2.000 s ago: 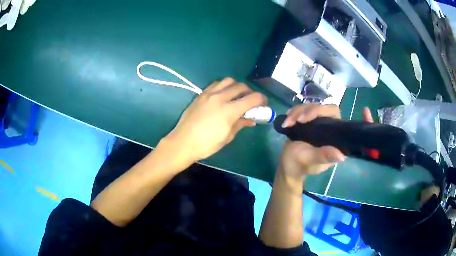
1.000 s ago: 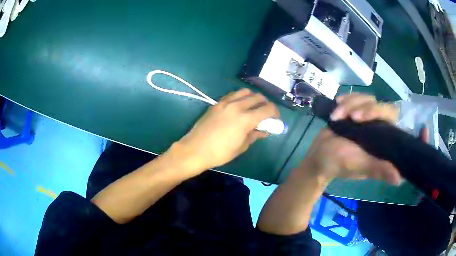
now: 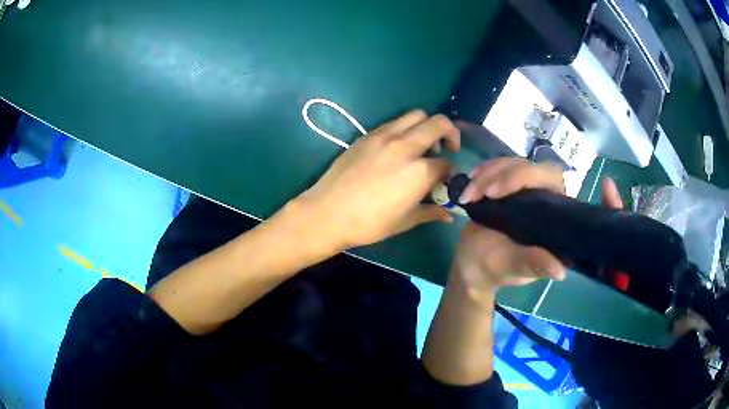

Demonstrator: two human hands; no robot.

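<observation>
My left hand [image 3: 380, 184] holds a small white unit [image 3: 440, 192], mostly hidden by the fingers; only its end shows. A white cord loop [image 3: 324, 120] trails from behind the hand onto the dark-green bench. My right hand [image 3: 511, 228] holds the black electric screwdriver [image 3: 583, 237], which has a red switch. Its black nose is at the end of the unit, close to my left fingertips. The bit and any screw are hidden.
The screw feeder [image 3: 595, 88] stands beyond my right hand, with its white front plate [image 3: 519, 104] facing me. A clear plastic bag [image 3: 691, 216] lies at the right. A white unit [image 3: 707, 156] lies at the far right. Blue stools [image 3: 539, 355] stand below the bench.
The screwdriver has moved from beside the feeder's pickup head back left to the unit's end. My left hand and the cord loop appear further right; the feeder has also shifted right in view.
</observation>
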